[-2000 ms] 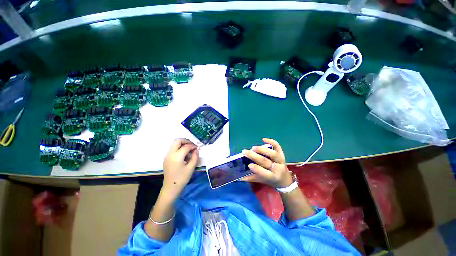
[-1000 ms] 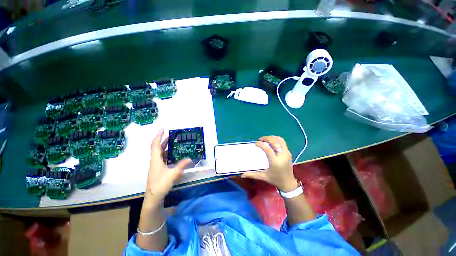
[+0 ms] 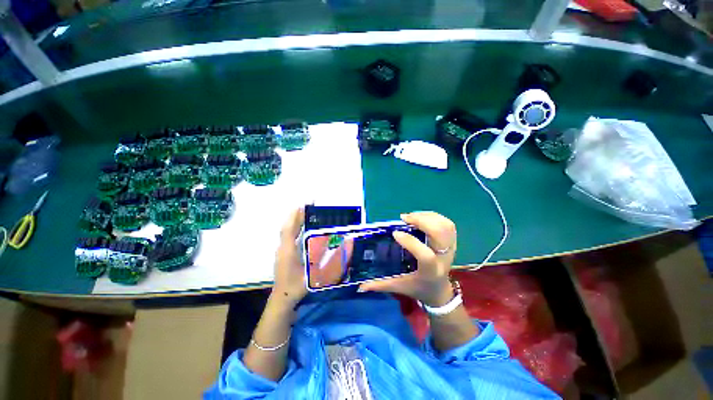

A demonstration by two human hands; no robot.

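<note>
My right hand [image 3: 429, 254] holds a smartphone [image 3: 361, 255] flat over the front edge of the bench. Its lit screen shows a picture with a hand in it. My left hand [image 3: 291, 258] is at the phone's left end, beside a black housing [image 3: 335, 215] that is mostly hidden behind the phone. Most of the left fingers are hidden, so I cannot tell if they grip the housing. Green circuit boards [image 3: 215, 205] lie in rows on a white sheet [image 3: 258, 226] to the left.
A white handheld item [image 3: 420, 154], a white fan [image 3: 512, 134] with a curving cable and a clear plastic bag [image 3: 629, 168] lie to the right. More housings [image 3: 381, 131] stand behind. Yellow scissors [image 3: 24, 230] lie far left. Cartons [image 3: 176, 336] with pink bags are below the edge.
The phone has moved left over the housing, and its screen has gone from white to a picture. My left hand has closed in from an open spread beside the housing to the phone's end.
</note>
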